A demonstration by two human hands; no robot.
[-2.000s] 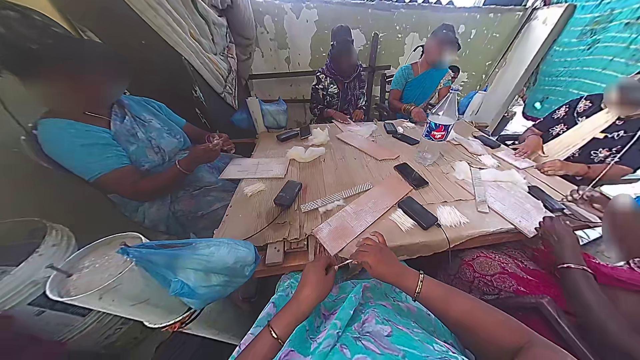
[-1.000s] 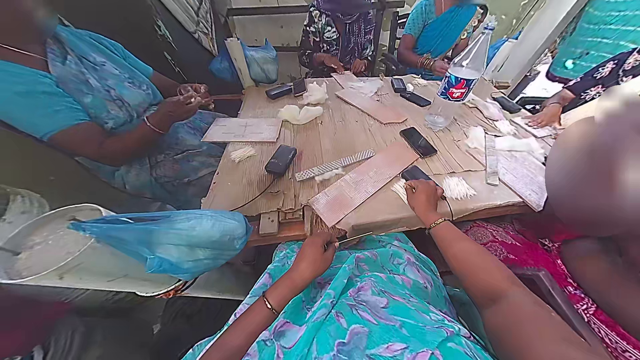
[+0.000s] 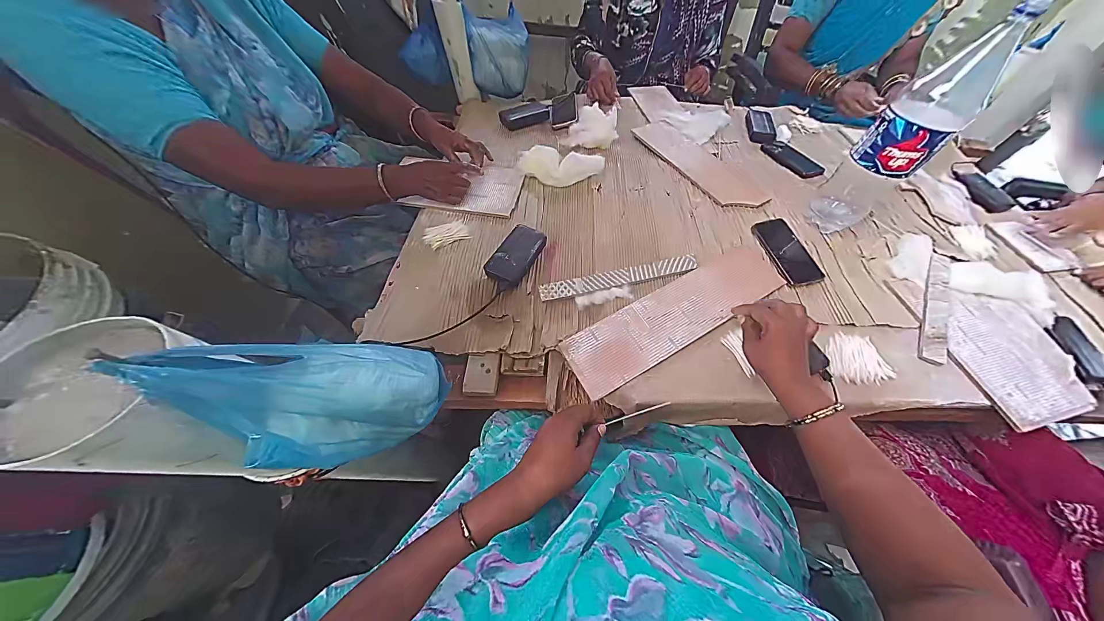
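Observation:
My left hand (image 3: 565, 453), above my lap at the table's near edge, is closed on a thin stick (image 3: 636, 414) that points right. My right hand (image 3: 776, 341) is over the table with fingers bent, by a small bundle of thin white sticks (image 3: 737, 352); whether it pinches one cannot be told. A black device with a cable (image 3: 818, 358) is partly hidden behind that hand. To its right lies a fan of white sticks (image 3: 860, 359). A flat pinkish board (image 3: 673, 323) lies slanted between my hands, its far end near a black smartphone (image 3: 787, 251).
A patterned metal strip (image 3: 617, 278), a black box with a cable (image 3: 515, 256) and white cotton wool (image 3: 561, 166) lie farther in. A plastic bottle (image 3: 927, 121) stands at back right. A blue plastic bag (image 3: 302, 392) rests at left beside a bucket (image 3: 73, 388). Co-workers sit around the table.
My right hand has moved away from my left, rightward over the table, since two seconds ago. The left co-worker's hands, raised before, are now on their board. The view has moved closer to the table.

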